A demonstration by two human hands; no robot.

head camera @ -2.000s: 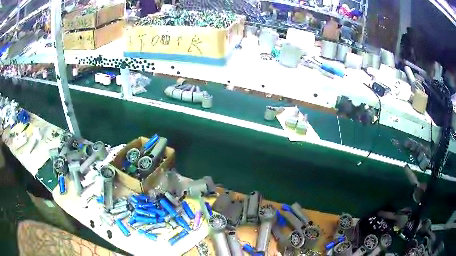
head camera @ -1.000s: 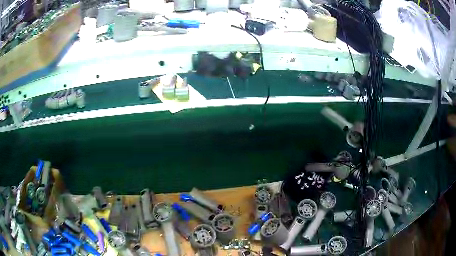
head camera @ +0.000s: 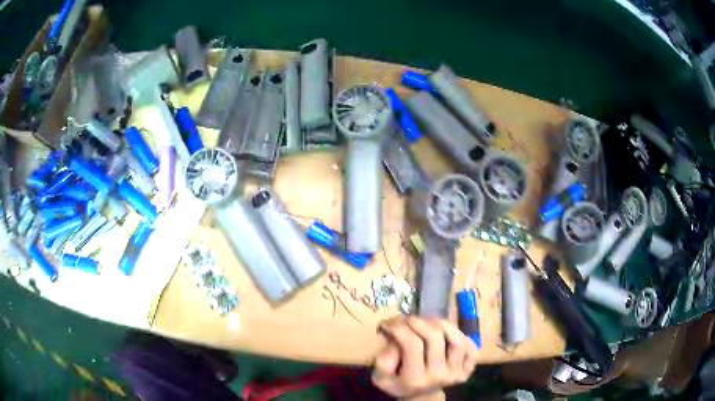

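Observation:
My right hand (head camera: pixel 423 356) is at the bottom centre with its fingers curled over the lower end of a grey fan handle (head camera: pixel 437 278). That fan's round grille head (head camera: pixel 455 205) points away from me; the fingers hide the handle's end. A blue cell (head camera: pixel 469 315) lies just right of the hand. A small circuit board (head camera: pixel 386 291) with thin reddish wires lies to its left. Another grey fan (head camera: pixel 363 196) lies further up, with a wired blue cell (head camera: pixel 339 243) across its handle end. My left hand is not in view.
Blue cells (head camera: pixel 90 174) are heaped at the left beside an open carton (head camera: pixel 74 74). Board strips lie at the left (head camera: pixel 210 278) and right of centre (head camera: pixel 502 231). Grey handle shells (head camera: pixel 266 117) stand along the back. A black stick-like tool (head camera: pixel 576 313) and more fans (head camera: pixel 631 207) lie right.
The view has tilted down from the conveyor to the near bench. My right hand and the fan handle under its fingers have come into view at the bottom.

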